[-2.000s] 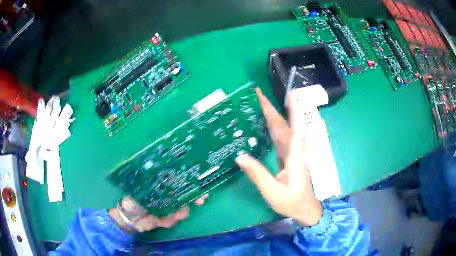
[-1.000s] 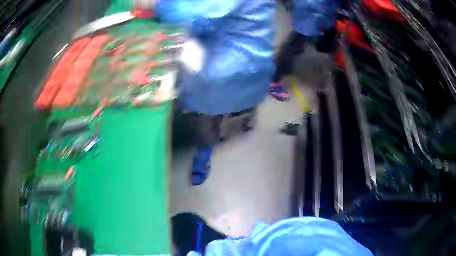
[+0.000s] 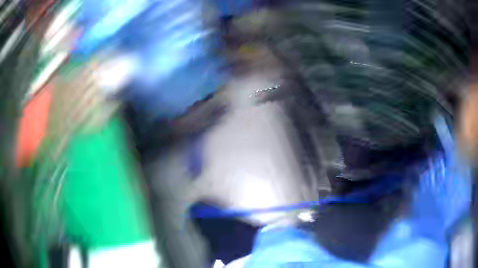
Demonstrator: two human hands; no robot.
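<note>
The view is strongly blurred. My left hand is not in view. A tan, smeared patch is cut off by the right edge, above a blue sleeve [image 3: 432, 209]; it may be part of my right hand, but its fingers and any hold cannot be made out. The green mat [image 3: 102, 188] is at the left. A white strip or sheet [image 3: 123, 254] lies at its near end, cut off by the bottom edge. No circuit board can be told clearly.
A person in a blue smock [image 3: 167, 63] is at the upper left, beside the bench. A red-orange panel [image 3: 34, 125] is at the far left. Pale floor [image 3: 246, 146] shows in the middle. Dark, streaked shapes, possibly racking, fill the upper right.
The view has swung right from the bench to the floor. The board and both hands seen earlier have left clear view. The mat is now farther left, and a blue sleeve shows at the right.
</note>
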